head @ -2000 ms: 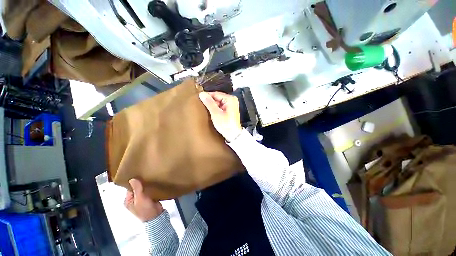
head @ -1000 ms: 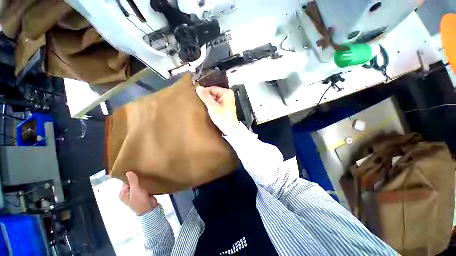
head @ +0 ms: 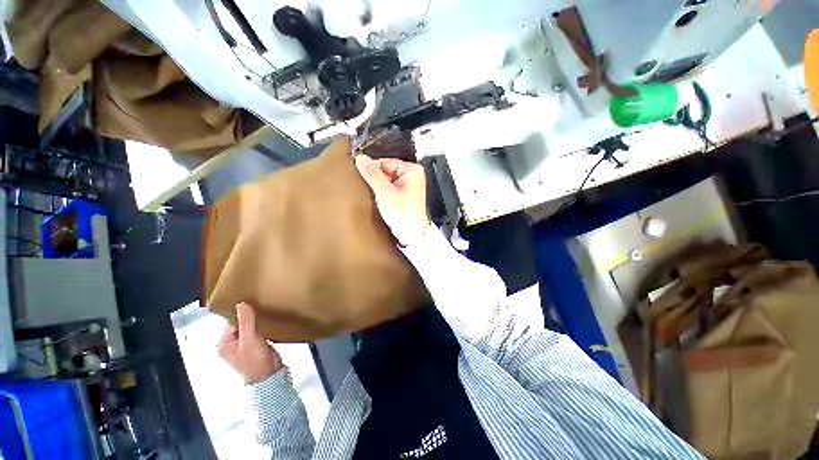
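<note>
A brown part-sewn bag body (head: pixel 305 243) hangs from the needle area of a white sewing machine (head: pixel 476 45), above my lap. Its top corner lies under the dark presser foot and needle parts (head: pixel 357 148). My right hand (head: pixel 401 193) pinches the bag's edge close beside the needle, thumb and fingers together. My left hand (head: pixel 248 349) grips the bag's lower left corner, thumb on top and the fingers partly hidden. The bag's left edge shows a darker orange-brown strip.
A green thread cone (head: pixel 643 104) and dark snips (head: pixel 697 115) lie on the machine table (head: pixel 557 180). Stacked brown bag pieces (head: pixel 745 359) are at the right, more brown pieces (head: pixel 162 103) at the upper left. Blue crates (head: pixel 45 420) stand at the left.
The bag's left edge has shifted slightly right and its lower part has drawn in, with my left hand a little higher than two seconds ago. My right hand stays pinched beside the needle.
</note>
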